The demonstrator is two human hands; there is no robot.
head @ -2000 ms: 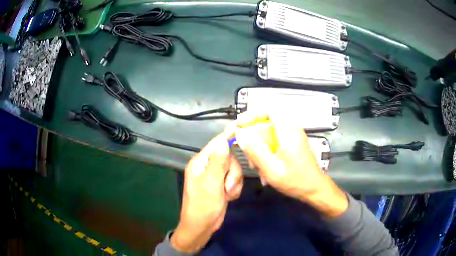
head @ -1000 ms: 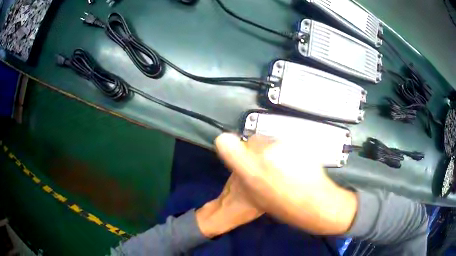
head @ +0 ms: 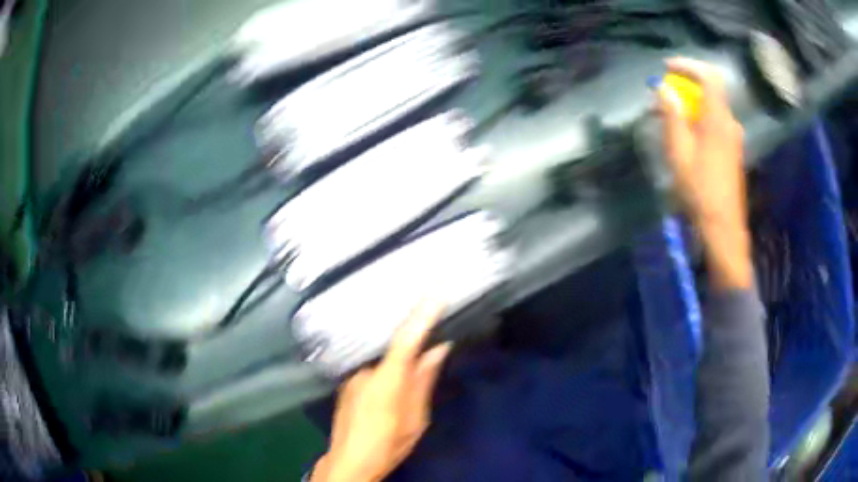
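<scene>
The view is blurred. Four light-grey power adapters lie in a slanted row on the dark-green bench; the nearest adapter (head: 405, 287) is at the bench's front edge. My left hand (head: 386, 405) is at that adapter's near edge, fingers pointing up toward it; whether it touches or holds anything is unclear. My right hand (head: 701, 141) is stretched out to the right over the bench, closed on a small yellow bottle (head: 684, 96) with a blue tip.
Blurred black cords (head: 602, 160) lie right of the adapters, and more dark cords (head: 136, 353) lie left. A blue bin (head: 673, 329) is below the bench edge at right. A pale-filled dish (head: 776, 68) is at upper right. A grey heap (head: 23, 405) is at lower left.
The view has swung, so the adapters now slant the other way and sit further left. My hands have parted: the right went far right with the yellow bottle, the left stayed by the nearest adapter.
</scene>
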